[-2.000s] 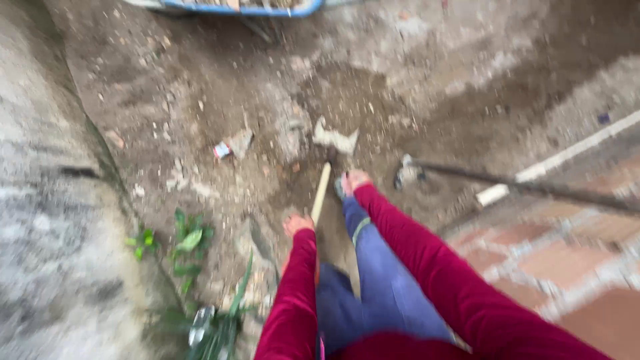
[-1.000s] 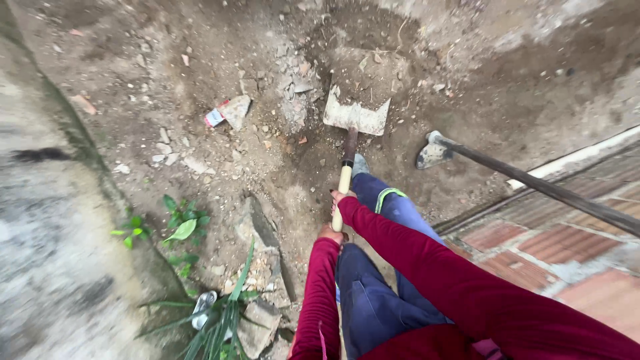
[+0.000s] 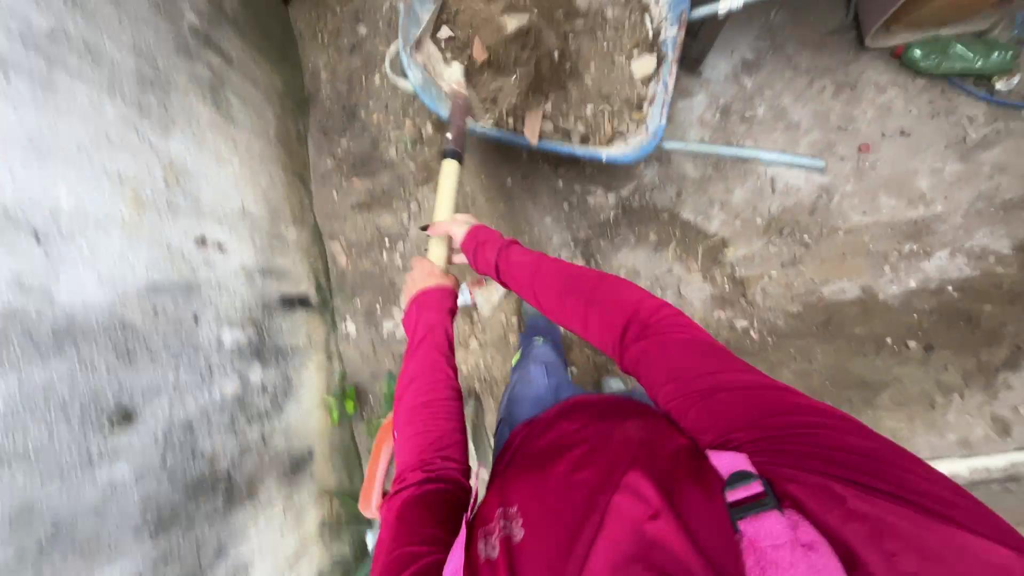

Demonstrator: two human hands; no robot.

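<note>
Both my hands grip the pale wooden handle of a shovel (image 3: pixel 446 192). My left hand (image 3: pixel 426 278) is closed round the lower part of the handle, nearer my body. Just above it, my right hand (image 3: pixel 454 234) wraps the handle from the right. The shovel's dark socket crosses the near left rim of a blue wheelbarrow (image 3: pixel 572 150). Its blade lies at the left inside of the tray, blurred and partly hidden. Soil with stones and broken brick pieces (image 3: pixel 552 64) fills the wheelbarrow.
A rough concrete wall (image 3: pixel 160 280) runs along the left. A light metal bar (image 3: pixel 744 154) sticks out right of the wheelbarrow. A green plastic bottle (image 3: pixel 956 56) lies at the upper right by a container (image 3: pixel 888 24). Orange plastic (image 3: pixel 378 468) and green leaves (image 3: pixel 342 404) are by my left arm.
The shovel has moved from the ground near my feet to the wheelbarrow's left rim, both hands still on its handle. The view has shifted, bringing in the wheelbarrow.
</note>
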